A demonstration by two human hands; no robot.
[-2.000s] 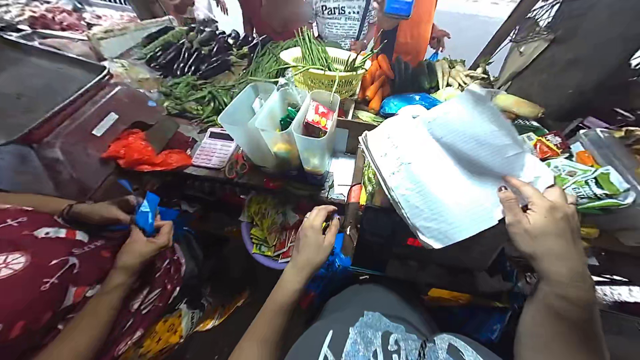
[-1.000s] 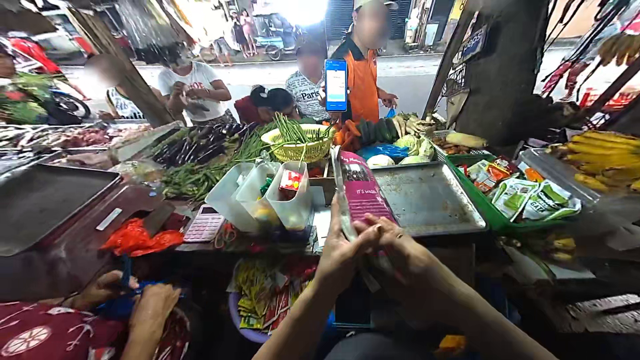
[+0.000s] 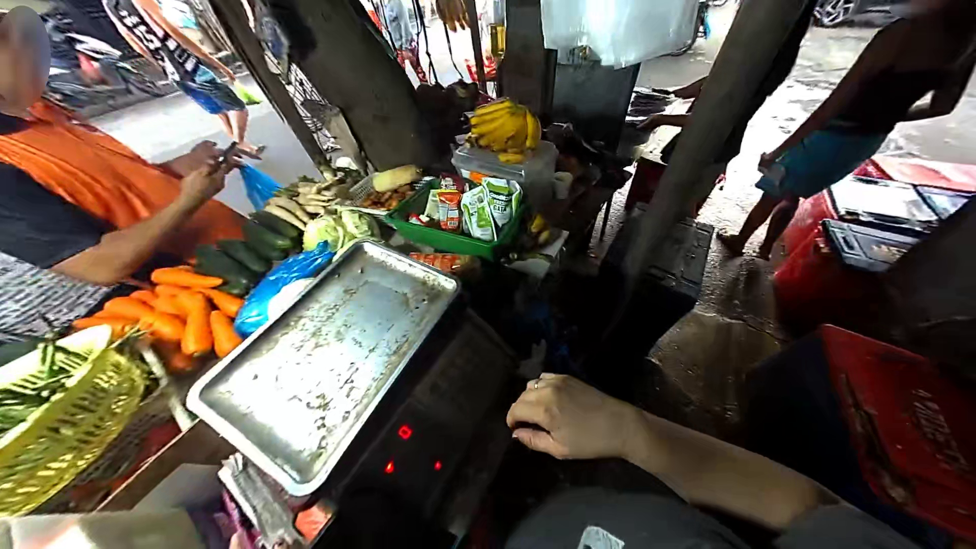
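My right hand (image 3: 568,415) is palm down with curled fingers, a ring on one, over the dark area right of a weighing scale (image 3: 412,450) with red lit digits. Whether it holds anything is hidden. A metal tray (image 3: 328,362), worn and bare, lies tilted in view on the scale. My left hand cannot be made out. At the bottom left, crumpled grey paper or plastic (image 3: 259,499) shows beside a strip of magenta, near a blurred pale shape (image 3: 114,528).
Carrots (image 3: 187,305), a blue plastic bag (image 3: 286,286), cabbage and radishes lie beyond the tray. A yellow basket (image 3: 69,427) holds green beans. Farther off are a green crate (image 3: 450,240) of packets and bananas (image 3: 503,126). A wooden post (image 3: 705,130) and red coolers (image 3: 900,412) stand right. A person (image 3: 99,183) holds a phone.
The view has swung right. My hands, together on a magenta-covered notebook a second ago, are apart; my right hand is now off it. The scale's red digits now show.
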